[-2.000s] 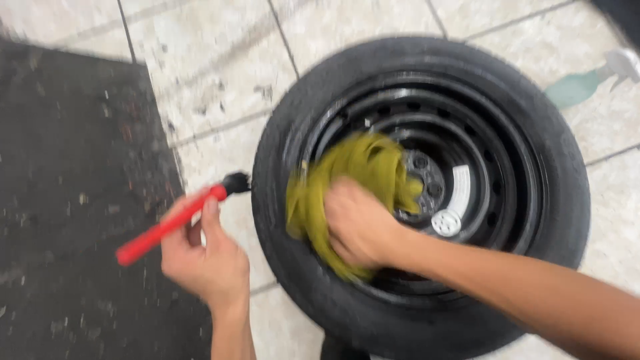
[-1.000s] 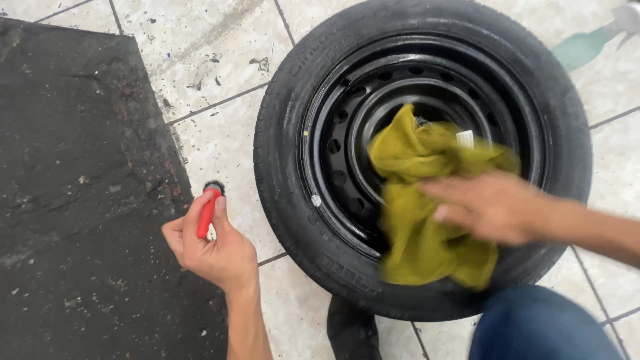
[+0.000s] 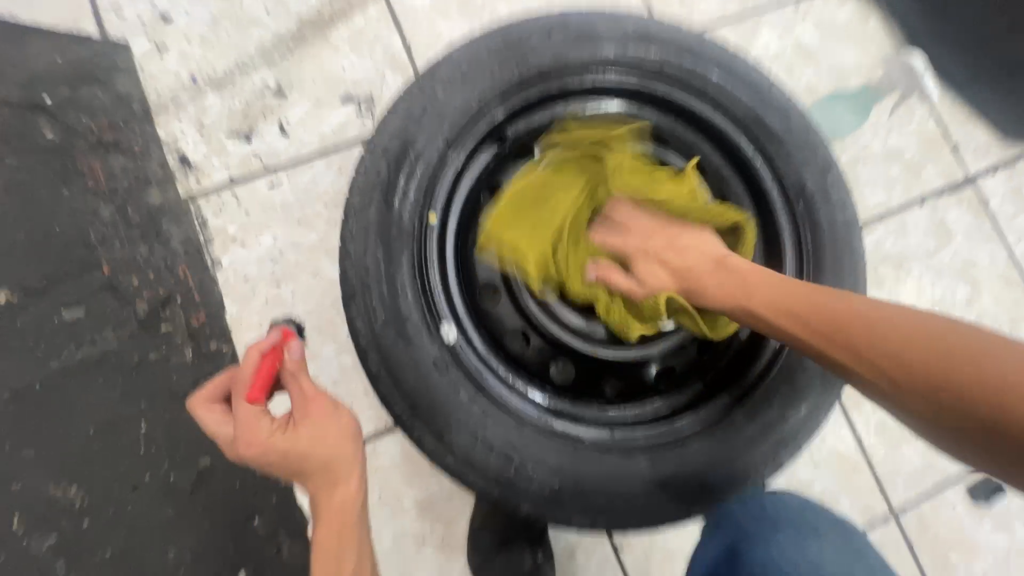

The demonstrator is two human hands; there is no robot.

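Observation:
A wheel with a black steel rim and a black rubber tire [image 3: 408,400] lies flat on the tiled floor. My right hand [image 3: 660,248] presses a yellow-green cloth [image 3: 544,208] onto the rim, covering its hub and upper part; the hand is blurred. Left of the tire, my left hand [image 3: 288,408] is closed around the red handle of a brush [image 3: 268,372], whose dark bristle end points up and away. The brush does not touch the wheel.
A dark, debris-strewn mat [image 3: 88,320] covers the left side of the pale tile floor [image 3: 272,240]. At the upper right lies a bottle with greenish contents [image 3: 848,110], blurred. A black shoe [image 3: 510,536] and a blue-clad knee [image 3: 788,536] are below the tire.
My right hand with the cloth has moved from the rim's left side to its lower right, then back up over the hub. The brush in my left hand has turned from lying sideways to pointing away.

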